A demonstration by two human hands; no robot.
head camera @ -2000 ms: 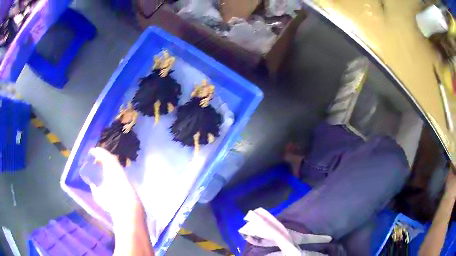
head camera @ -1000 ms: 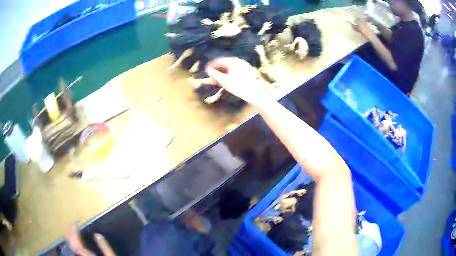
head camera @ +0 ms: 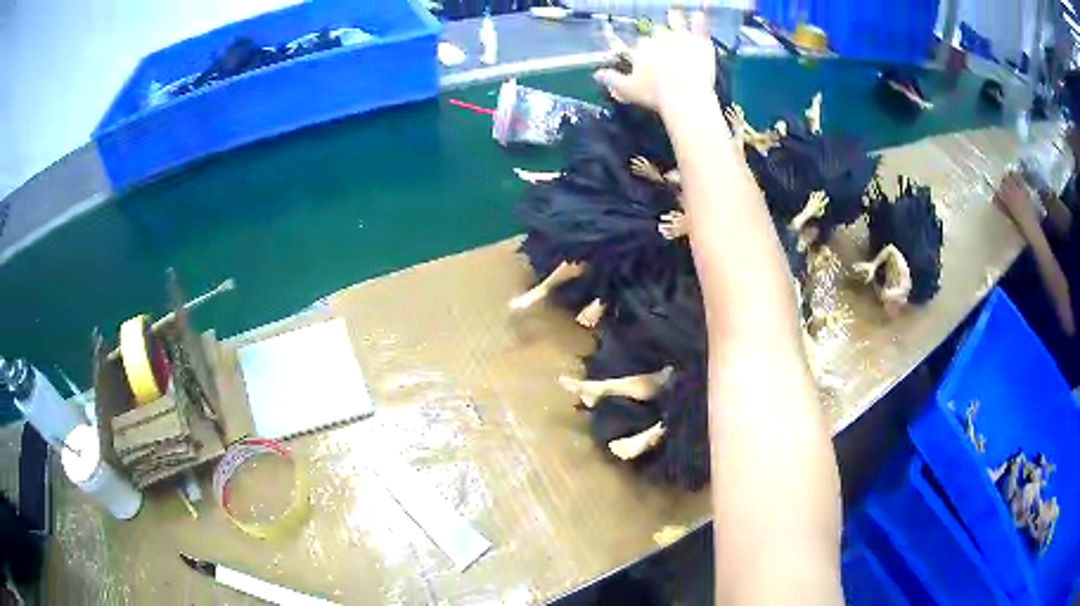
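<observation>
My right hand (head camera: 666, 69) is over the far top of a pile of figures in black ragged cloth (head camera: 628, 255). Its thumb and fingers are spread, with black cloth below them; I see nothing clearly held. My forearm crosses the pile and hides part of it. Cream arms, hands and feet stick out of the cloth. One figure (head camera: 906, 243) lies at the pile's right end. My left hand is out of the picture.
At left on the bench are a cardboard holder (head camera: 154, 444), tape roll (head camera: 263, 488), white pad (head camera: 306, 376), pale-handled knife (head camera: 255, 582), white strip (head camera: 441, 528) and bottles (head camera: 101, 476). Blue trays (head camera: 965, 438) stand at right, near another person's arm (head camera: 1042, 243). A lidded cup (head camera: 539, 116) lies behind.
The view has turned from the blue tray with three figures to the bench. My right hand has moved from the pile's near side to its far top. My left hand has left the picture.
</observation>
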